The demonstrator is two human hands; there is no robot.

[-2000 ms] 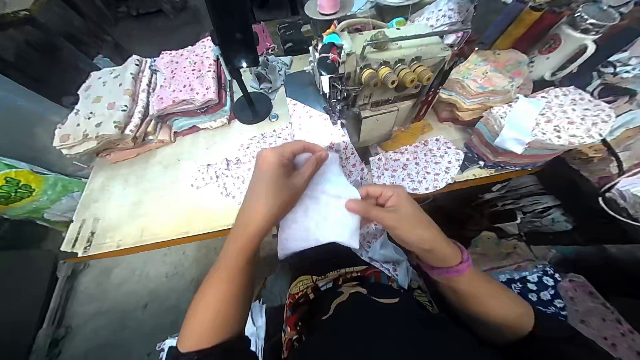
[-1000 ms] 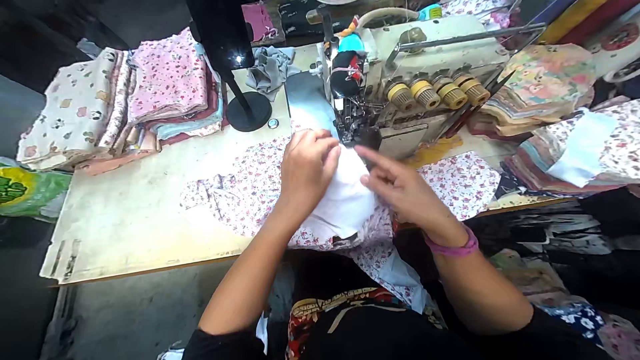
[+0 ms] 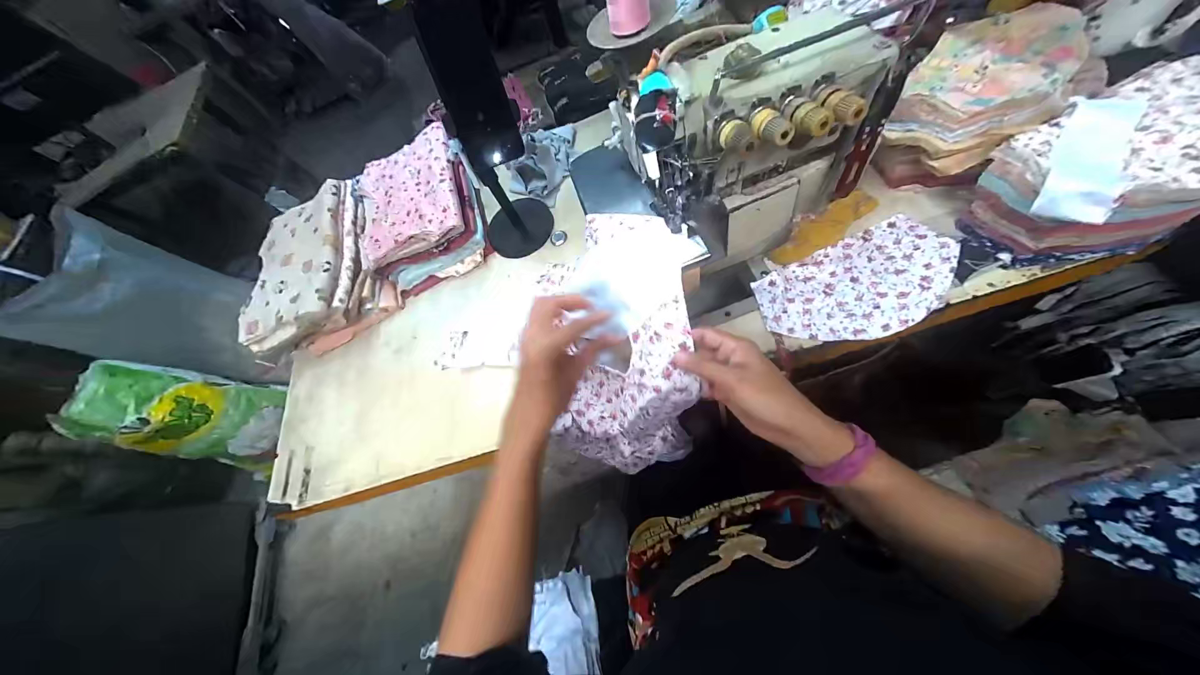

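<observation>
A white cloth piece (image 3: 628,272) lies by the needle area of an overlock sewing machine (image 3: 787,112), over floral fabric (image 3: 647,375) that hangs past the table's front edge. My left hand (image 3: 562,352), blurred, is over the fabric with its fingers apart; whether it touches the cloth is unclear. The thumb and fingers of my right hand (image 3: 727,370) pinch the right edge of the floral fabric. Right of that hand, a separate floral piece (image 3: 862,281) lies flat on the table.
Folded fabric stacks (image 3: 412,202) stand at the table's left, beside a black stand with a round base (image 3: 520,228). More stacks (image 3: 1097,178) are at the right. The wooden table edge (image 3: 394,487) runs in front. A green plastic package (image 3: 178,412) is at far left.
The white cloth, held up between my hands two seconds ago, now lies near the machine. My left hand has come away from its top, and my right hand has moved onto the floral fabric's edge.
</observation>
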